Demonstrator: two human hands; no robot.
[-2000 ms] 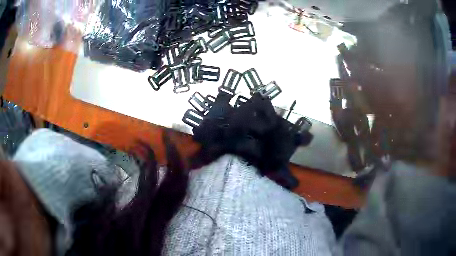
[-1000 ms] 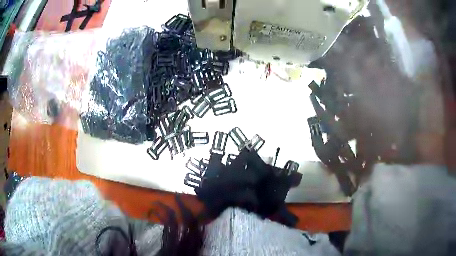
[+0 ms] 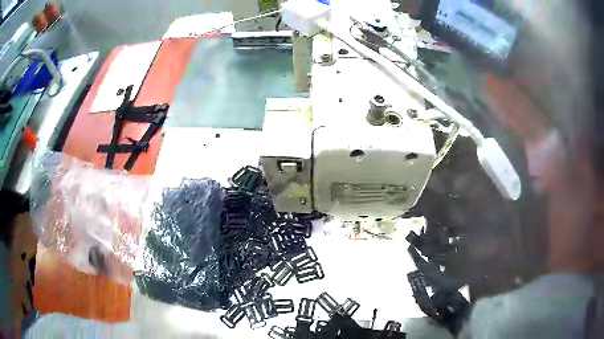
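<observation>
Neither of my hands is in view; only pale grey sleeves show at the bottom left and bottom right edges. A dark bunch of black webbing straps [image 3: 341, 327] is cut off by the bottom edge. Black slider buckles [image 3: 307, 309] lie loose above and left of it, joining a dense heap [image 3: 255, 228] left of the sewing machine head. A clear plastic bag [image 3: 185, 245] packed with black buckles lies beside the heap. Short black webbing pieces [image 3: 434, 278] are piled at the right.
The off-white sewing machine [image 3: 371, 172] stands at centre. A white lamp [image 3: 498, 169] hangs at its right. Crossed black straps [image 3: 132, 126] lie upper left. A screen [image 3: 478, 25] shows at the upper right.
The view has tilted up, so the table things sit lower and the whole machine head and lamp have come into the picture. The webbing bunch has dropped to the bottom edge.
</observation>
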